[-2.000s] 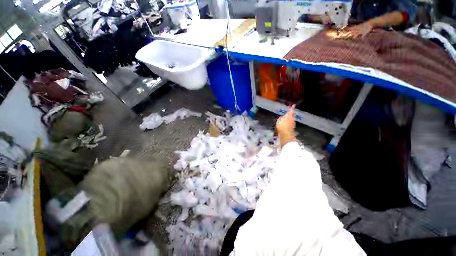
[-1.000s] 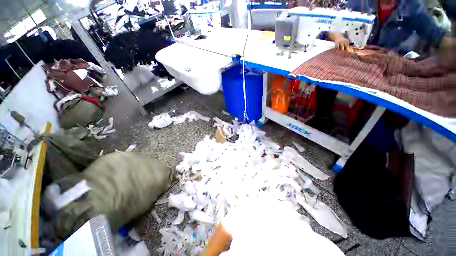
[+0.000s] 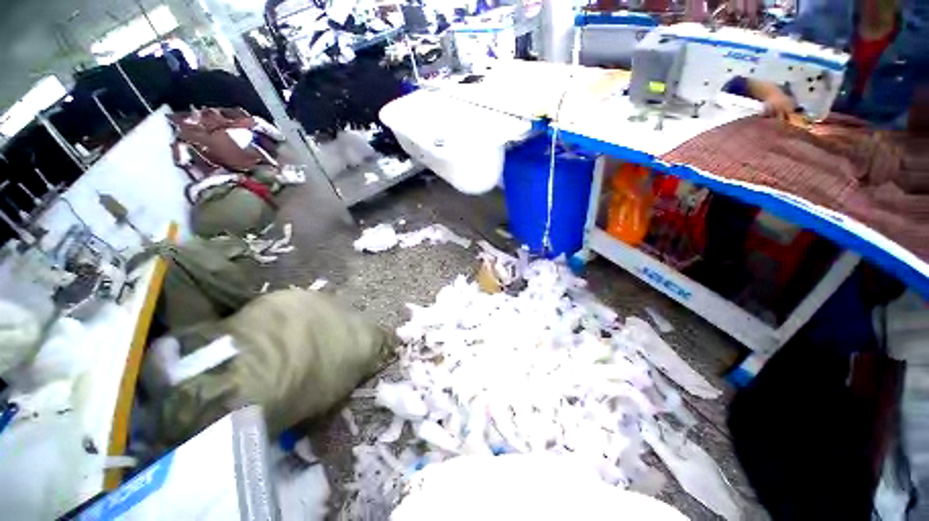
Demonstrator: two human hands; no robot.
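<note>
Neither of my hands is in the picture. A bright white shape, overexposed, shows at the bottom edge; its details cannot be told. In front of me a large heap of white scraps [image 3: 530, 377] lies on the grey floor. A bulging olive-green sack [image 3: 301, 351] lies left of the heap. The corner of a white and blue machine [image 3: 183, 478] shows at the bottom left.
A sewing machine [image 3: 739, 66] stands on a blue-edged table at right, with brown checked fabric [image 3: 774, 163] and another person's hand. A blue bin [image 3: 548, 193] stands under the white trough [image 3: 448, 137]. A yellow-edged table [image 3: 143, 356] is at left.
The view has turned left, so things sit further right in the picture. My pointing hand and white sleeve came down; the hand has now left the picture.
</note>
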